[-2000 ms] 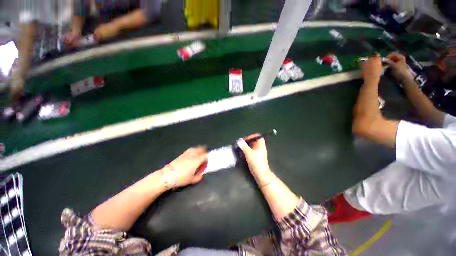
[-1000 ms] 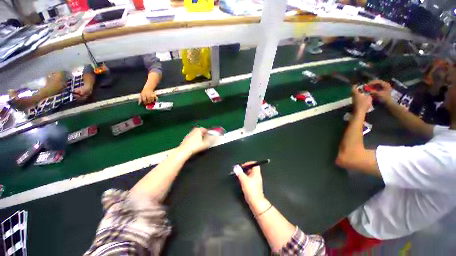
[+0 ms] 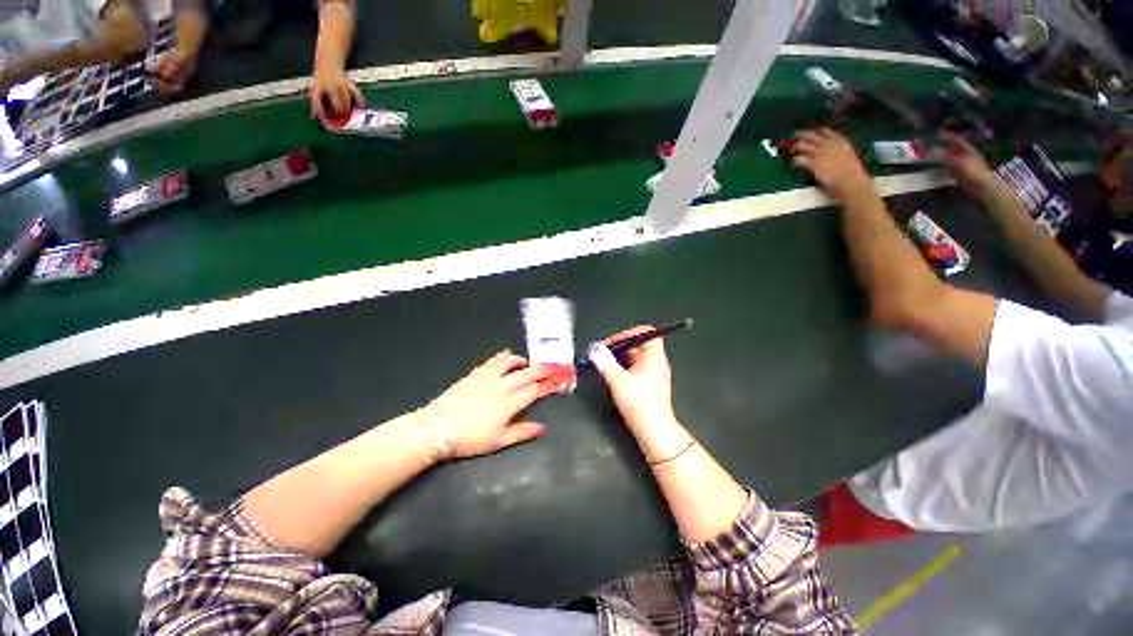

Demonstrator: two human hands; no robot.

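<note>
A white-and-red product unit point(image 3: 548, 333) lies on the dark green bench top, its red end toward me. My left hand point(image 3: 488, 408) is at its red end, with the fingertips on or against that end; the thumb is apart from it. My right hand point(image 3: 639, 381) holds a black pen-like tool point(image 3: 656, 333) between thumb and fingers, just right of the unit. The tool points up to the right and does not touch the unit.
A pale rail point(image 3: 410, 276) with a white post point(image 3: 714, 118) separates the bench from the green belt point(image 3: 410, 205), which carries several units. Black-and-white sheets point(image 3: 27, 534) lie at far left. A neighbour's arm point(image 3: 888, 249) reaches over the rail at right. Another hand point(image 3: 336, 93) touches a unit across the belt.
My left hand has come back from the rail to the bench with a unit, now in front of me. My right hand still holds the tool. The view has tilted down.
</note>
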